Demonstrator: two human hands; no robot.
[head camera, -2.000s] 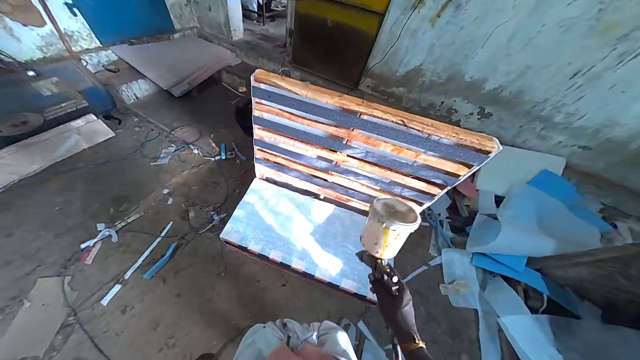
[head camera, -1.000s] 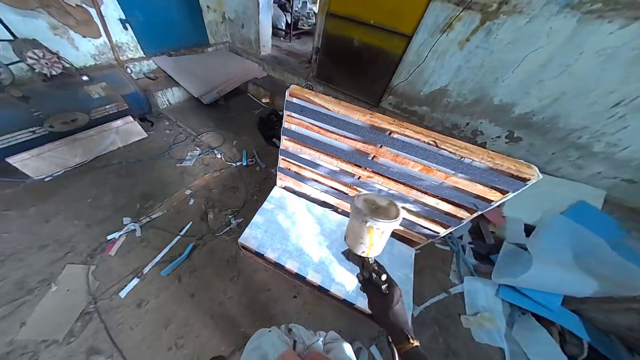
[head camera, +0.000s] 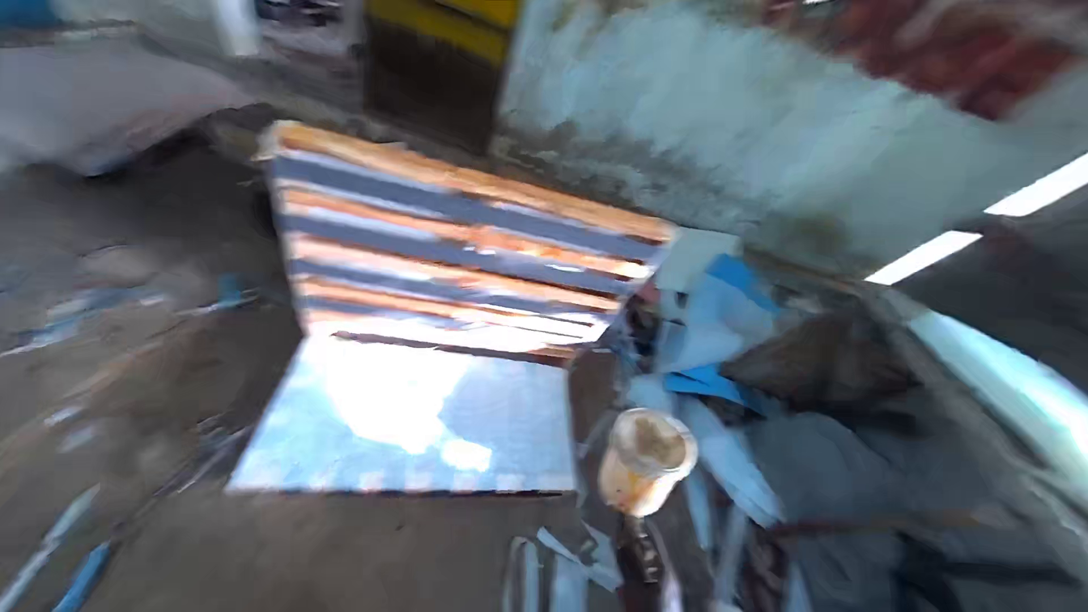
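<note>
A spray gun with a white cup (head camera: 648, 461) on top is held in my right hand (head camera: 642, 557), low and right of centre; blur hides the finger details. The cup bears yellow-orange stains. Left of it stands a frame of wooden slats (head camera: 467, 238) over dark grey material, tilted back. In front of the slats lies a flat panel with a pale covering (head camera: 408, 416), brightly sunlit. The gun is just right of the panel's front corner, apart from it. My left hand is out of the frame.
Pale and blue sheet scraps (head camera: 718, 319) and a brown heap (head camera: 824, 361) lie right of the frame. Pale strips (head camera: 586, 557) are on the floor near my hand. A stained wall (head camera: 646, 127) runs behind; a large board (head camera: 110, 102) lies back left.
The spray gun in my right hand has moved from over the pale panel to its right side. The view has swung right and is blurred.
</note>
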